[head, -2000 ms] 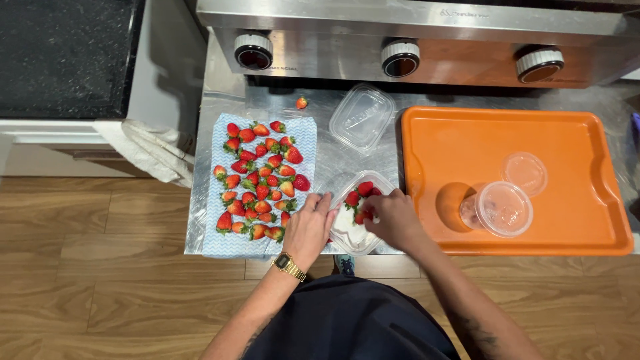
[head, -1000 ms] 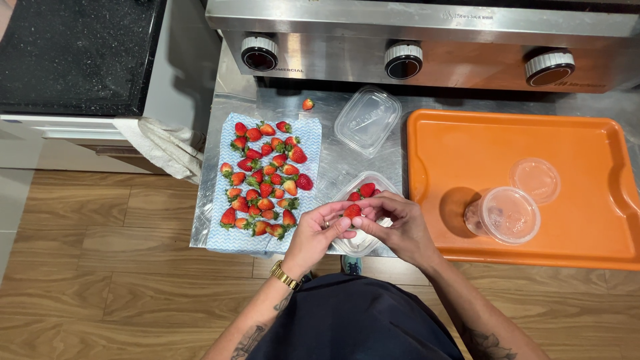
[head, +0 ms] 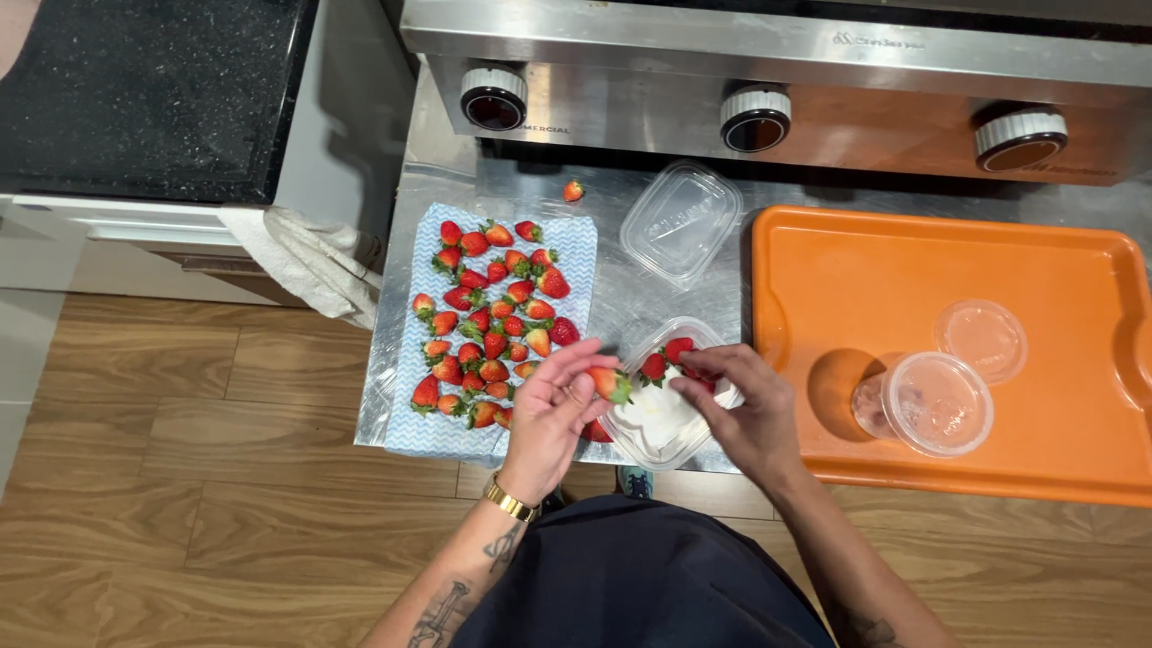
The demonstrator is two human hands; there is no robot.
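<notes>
My left hand (head: 553, 418) holds a strawberry (head: 607, 384) with green leaves, between the cloth and the tub. My right hand (head: 751, 409) reaches over the right side of a clear plastic tub (head: 663, 461), its fingers bent near the strawberries inside; whether they grip one is not plain. White cream (head: 652, 418) fills the lower part of the tub, and red strawberries (head: 653, 367) lie along its upper part. Left of it, rows of strawberries (head: 495, 345) with leaves rest on a blue-and-white patterned cloth (head: 576, 238). One lone strawberry (head: 573, 190) lies above the cloth.
A clear rectangular lid (head: 681, 225) lies on the steel table (head: 621, 310). On the right, an orange tray (head: 855, 261) bears a clear round cup (head: 938, 405) and a round lid (head: 981, 340). A stove front with knobs (head: 754, 121) borders the table's back. A white towel (head: 301, 265) hangs at left.
One second ago both hands were together around a strawberry over the tub. Now they are apart: the left is at the tub's left side with a strawberry, the right over its right side.
</notes>
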